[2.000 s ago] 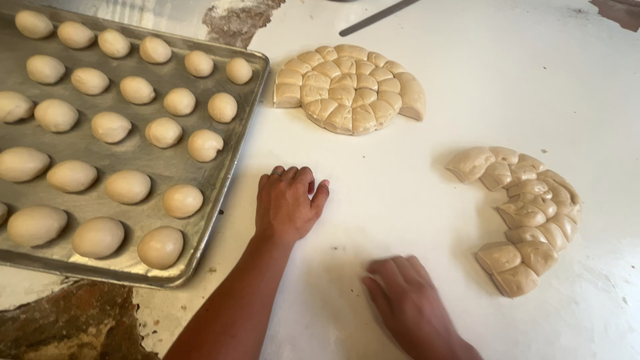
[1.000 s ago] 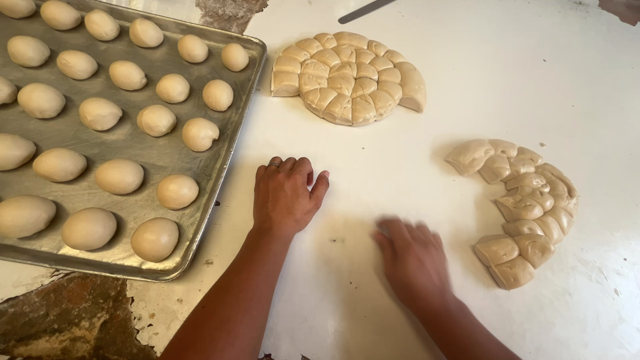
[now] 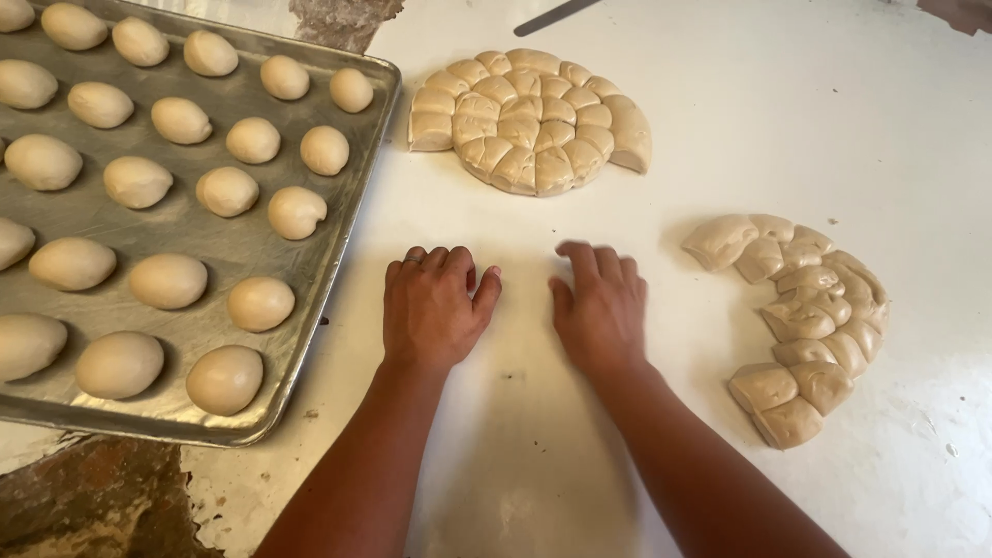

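Observation:
My left hand rests palm down on the white tabletop, fingers curled under, a ring on one finger; whether dough lies beneath its palm is hidden. Beside it, to the right, my right hand is over the table with bent fingers, slightly blurred, its palm out of sight. Beyond both hands lies a round slab of dough cut into many pieces. A curved cluster of cut dough pieces sits to the right of my right hand. Left of my left hand, rounded dough balls stand in rows on a metal baking tray.
The end of a flat dark metal strip lies beyond the dough slab. The table's white surface is worn through at the lower left and near the tray's far corner. Small dough crumbs dot the tabletop.
My right hand has moved away from me and toward my left hand, which stays in about the same place. The dough groups look unchanged.

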